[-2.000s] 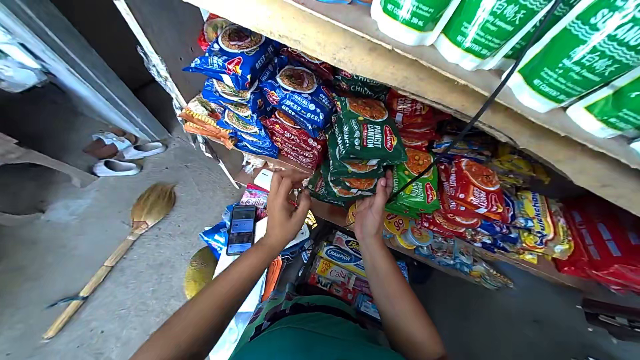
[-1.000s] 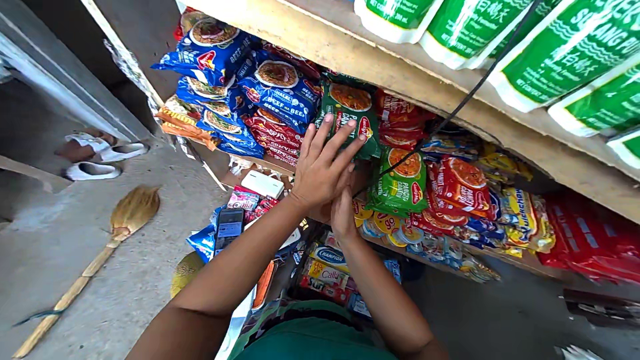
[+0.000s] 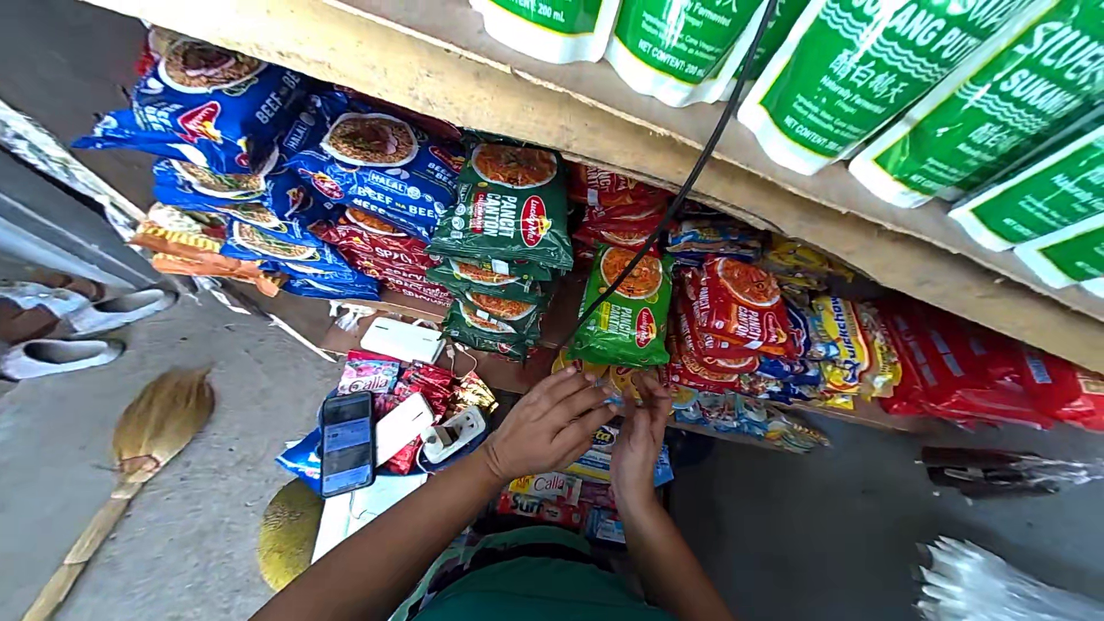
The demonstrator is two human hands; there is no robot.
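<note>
My left hand (image 3: 552, 423) reaches to the lower shelf edge, its fingers near small yellow packets (image 3: 623, 379) hanging or lying there. Beside it, my right hand (image 3: 640, 431) is raised with bent fingers at the same packets; whether either hand grips one is unclear. Just above them lies a green noodle packet (image 3: 628, 306). Left of that, dark green noodle packets (image 3: 504, 211) form a neat stack. Blue noodle packets (image 3: 371, 164) and dark red ones (image 3: 388, 259) are piled farther left, and red noodle packets (image 3: 742, 310) stand on the right.
Green-and-white vinegar pouches (image 3: 837, 86) line the upper wooden shelf (image 3: 552, 95), with a black cord (image 3: 681, 190) hanging across. Lower left are a phone (image 3: 348, 444), a power bank (image 3: 403, 339) and a socket strip (image 3: 453, 434). A straw broom (image 3: 159, 423) and shoes (image 3: 60, 358) are on the floor.
Both hands have moved from the dark green packets down and right to the small yellow packets. The dark green packets, spread out two seconds ago, now sit in an even stack.
</note>
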